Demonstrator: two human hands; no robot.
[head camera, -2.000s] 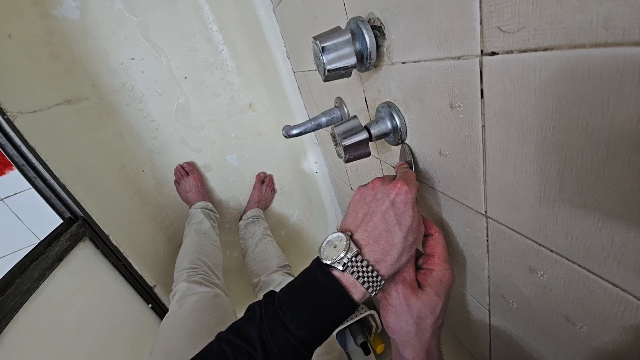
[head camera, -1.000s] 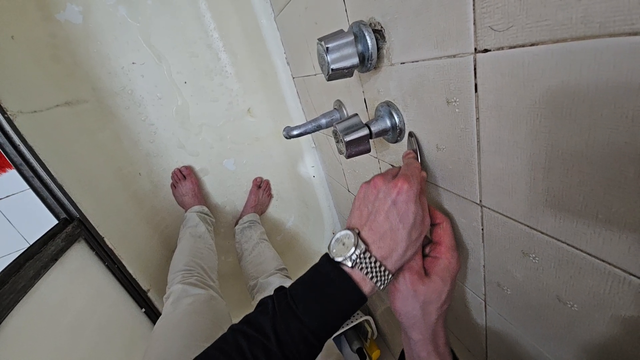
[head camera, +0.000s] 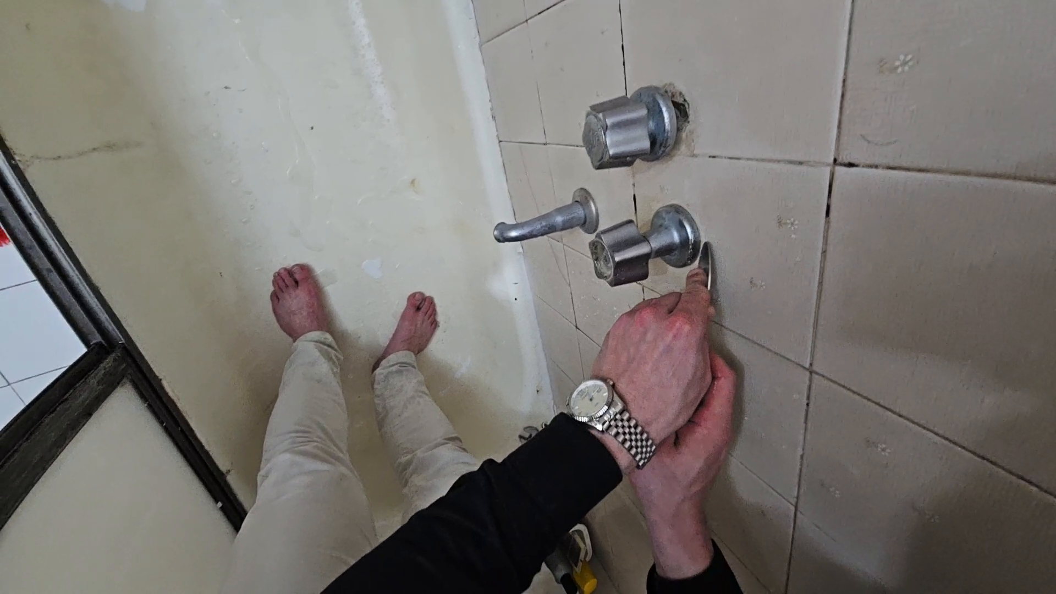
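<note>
My left hand (head camera: 656, 355), with a metal-band wristwatch (head camera: 591, 399), is curled with its index finger along a thin metal blade (head camera: 706, 262). The blade's tip is against the wall beside the lower right edge of the round flange (head camera: 678, 235) of the lower chrome tap handle (head camera: 620, 253). Partly beneath my left hand, my right hand (head camera: 697, 437) has its thumb bent near the left palm; its fingers and whatever they hold are mostly hidden. The tool's rear end is out of sight behind the hands.
An upper chrome tap handle (head camera: 617, 132) has a broken gap in the wall beside its flange. A chrome spout (head camera: 540, 223) juts over the pale bathtub (head camera: 404, 190), where my bare feet stand. A dark metal frame (head camera: 136, 384) crosses the left. A yellow and black object (head camera: 582, 573) shows below.
The blade's tip and both hands have moved up along the right side of the lower tap's flange, from below it to beside it. The view has shifted slightly.
</note>
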